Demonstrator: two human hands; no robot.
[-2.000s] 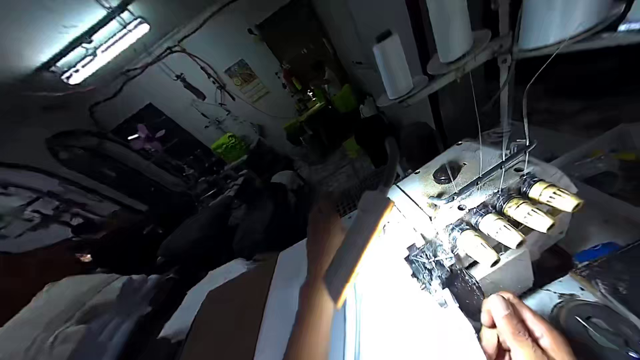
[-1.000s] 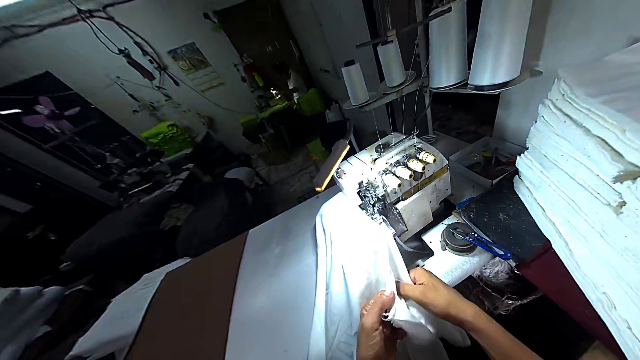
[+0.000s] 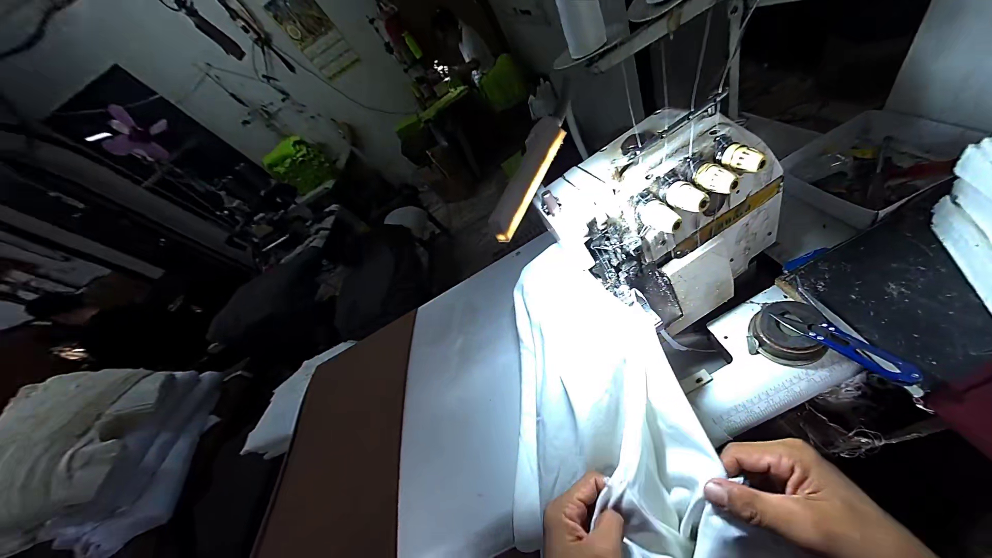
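White fabric point(image 3: 589, 372) runs from the needle area of an overlock sewing machine point(image 3: 682, 201) down over the table's front edge. My left hand point(image 3: 583, 518) pinches a gathered fold of it at the bottom centre. To the right, my right hand point(image 3: 798, 496) grips the fabric's edge between thumb and fingers. The two hands are apart, with loose folds between them. Bright lamp light washes out the cloth near the machine, so detail under the presser foot is hidden.
Blue thread snips point(image 3: 860, 349) lie across a round metal piece point(image 3: 789, 333) right of the machine. Behind are a plastic bin point(image 3: 845, 167) and thread cones point(image 3: 581, 27). A white cloth stack point(image 3: 969, 225) stands at the right edge, heaped cloth point(image 3: 101, 457) at the left. A person sits in the background.
Two seconds ago my left hand was beside the machine's lamp-lit front and my right hand was near its lower front. Both are now lower down on the fabric. The view has shifted considerably.
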